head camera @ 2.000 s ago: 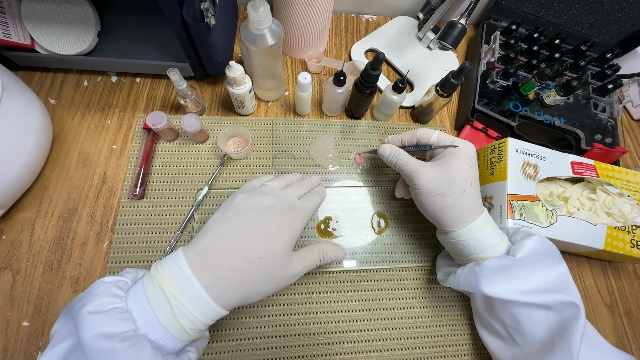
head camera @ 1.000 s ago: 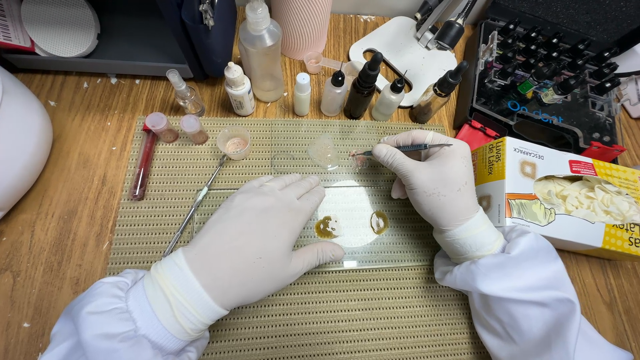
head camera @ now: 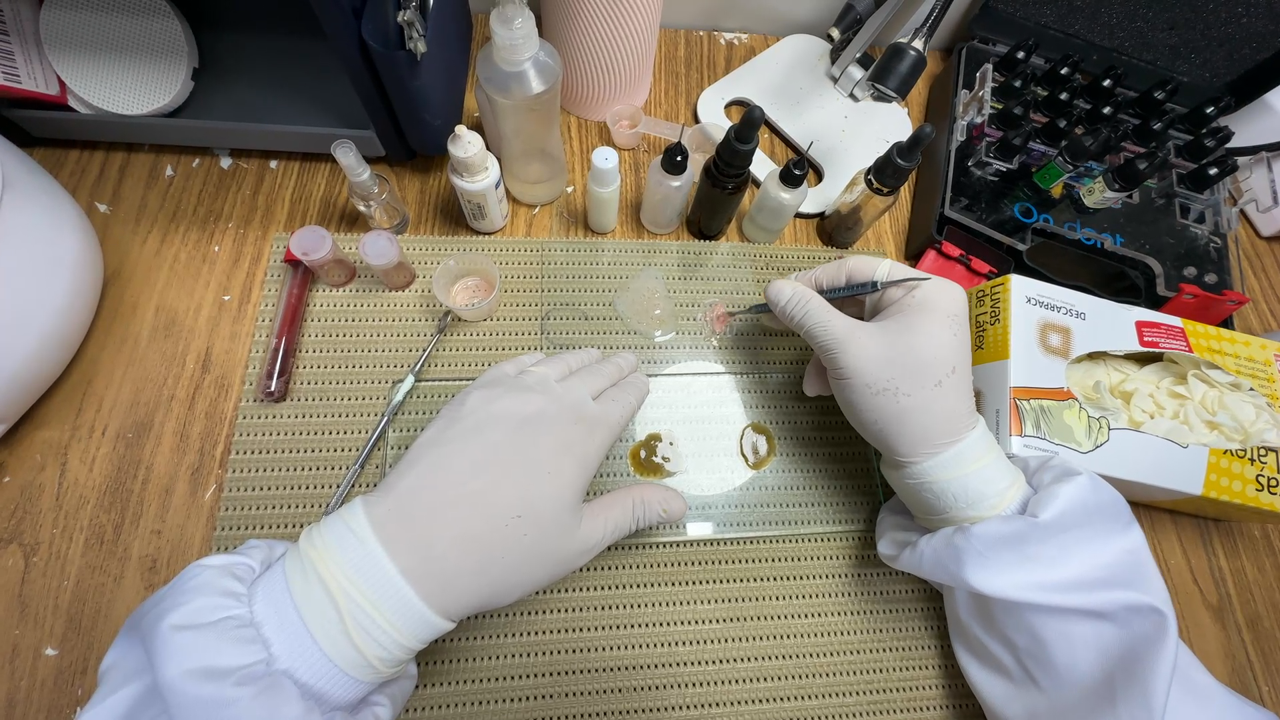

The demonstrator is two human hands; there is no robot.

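My left hand point(head camera: 510, 490), in a white latex glove, lies flat on the left part of a glass plate point(head camera: 800, 510), fingers slightly apart. Gloved too, my right hand point(head camera: 880, 360) pinches a thin metal spatula point(head camera: 850, 292), its tip in a small pink smear point(head camera: 717, 318) on a second glass plate point(head camera: 580, 262) behind. A clear gel-like puddle point(head camera: 646, 303) lies left of the smear. Two olive-brown patches, one left point(head camera: 652, 456) and one right point(head camera: 757, 446), lie over a white round area point(head camera: 700, 410). Left of my left hand, a metal dental instrument point(head camera: 392, 405) leans against a small cup point(head camera: 467, 286) with pinkish content.
A red-filled tube point(head camera: 287, 325) and two small lidded jars point(head camera: 385, 258) stand or lie at the mat's upper left. Several bottles point(head camera: 720, 175) line its back edge. On the right are a latex glove box point(head camera: 1130, 400) and a black case of small bottles point(head camera: 1080, 180).
My left hand has stayed in place. The spatula tip has shifted slightly within the pink material, which looks more spread out than two seconds ago.
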